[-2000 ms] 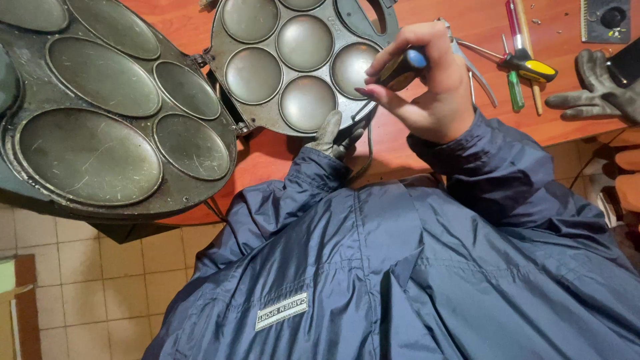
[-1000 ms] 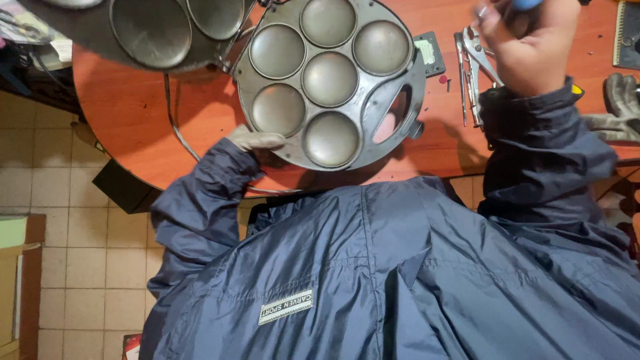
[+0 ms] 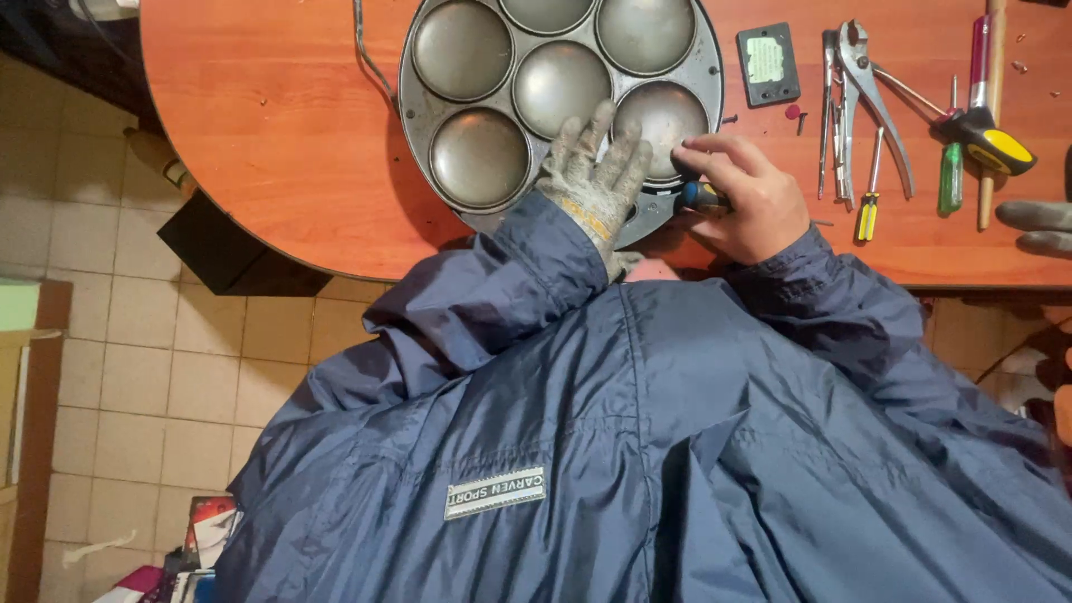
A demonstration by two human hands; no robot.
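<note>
A round metal plate with several shallow round molds [image 3: 562, 90] lies on the orange tabletop at the upper middle. My left hand [image 3: 596, 172], in a dirty grey work glove, rests on the plate's near part with its fingers spread over the molds' edges. Close to its right, my bare right hand [image 3: 745, 197] grips a screwdriver with a blue and black handle [image 3: 703, 198] at the plate's near right edge. The screwdriver's tip is hidden. A cable [image 3: 368, 59] runs beside the plate's left edge.
Right of the plate lie a small black box [image 3: 768, 65], pliers [image 3: 871, 100], a yellow screwdriver [image 3: 868, 216], a green-handled screwdriver [image 3: 950, 177], a yellow-black screwdriver [image 3: 992, 144] and a grey glove [image 3: 1038, 216]. Loose screws [image 3: 801, 123] are scattered near the box. The table edge [image 3: 251, 260] curves at left.
My left hand has moved from the plate's near left rim onto its molds. My right hand has come back from the right to the plate with the screwdriver. The hinged second mold half has left the view.
</note>
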